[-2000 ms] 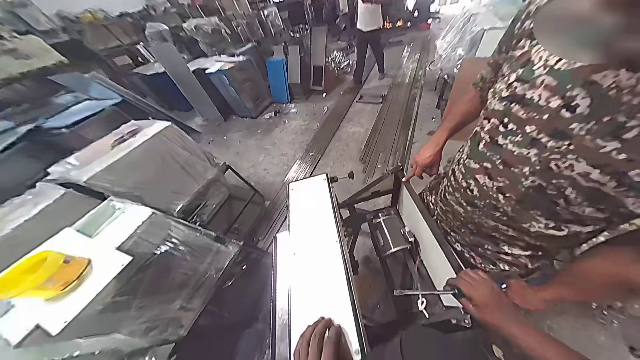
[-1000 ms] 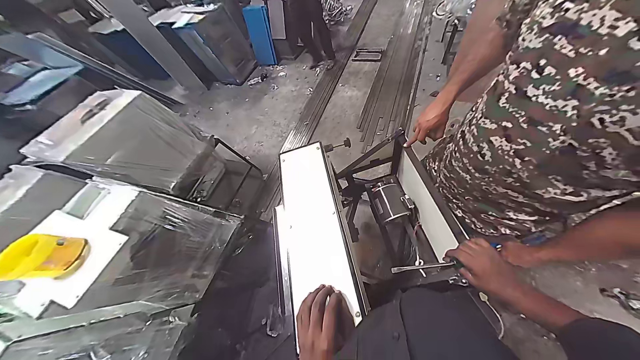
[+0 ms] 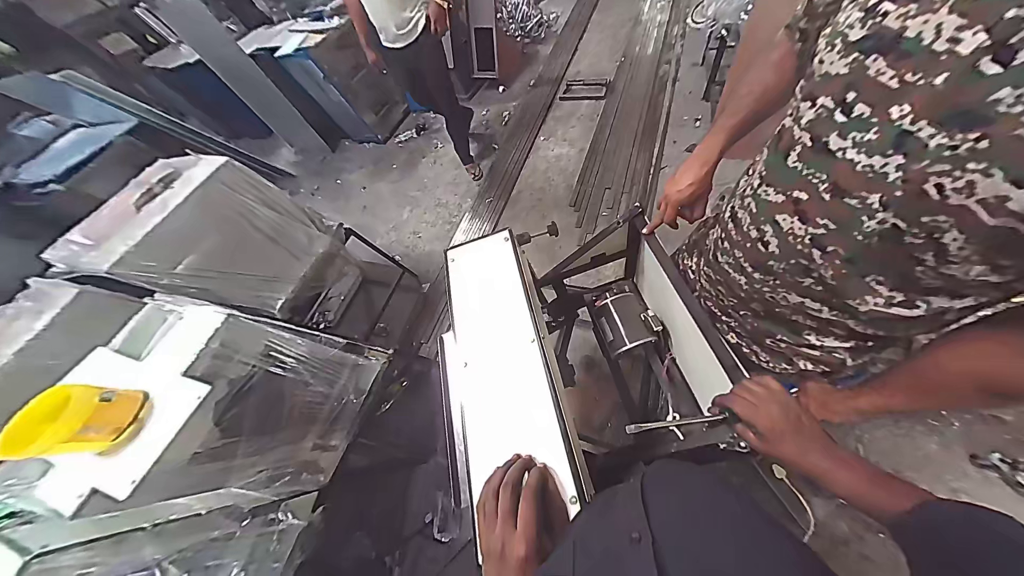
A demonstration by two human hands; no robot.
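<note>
My left hand (image 3: 520, 508) lies over the near end of a long white panel (image 3: 496, 344) with a dark rim, its fingers pointing away from me. To the right, my right hand (image 3: 768, 416) rests at the near corner of a dark metal frame (image 3: 696, 296), closed around a hand tool with a thin metal shaft (image 3: 668, 424); the hand hides its handle. The shaft points left over the frame. Inside the frame sits a cylindrical electric motor (image 3: 624, 320) with wires, beside a white inner side plate (image 3: 680, 328). A knobbed screw (image 3: 544, 232) sticks out beyond the white panel.
A co-worker in camouflage (image 3: 896, 176) stands at right, one hand (image 3: 680, 192) touching the frame's far corner, the other close to my right hand. Film-wrapped cabinets (image 3: 216, 232) and a yellow object (image 3: 72, 420) are at left. Long metal bars (image 3: 528, 112) lie on the floor; another person (image 3: 424, 72) stands beyond.
The person in the background has moved left. My two hands and the co-worker's hands keep about the same places on the panel and frame. The view has tilted down since the first frame.
</note>
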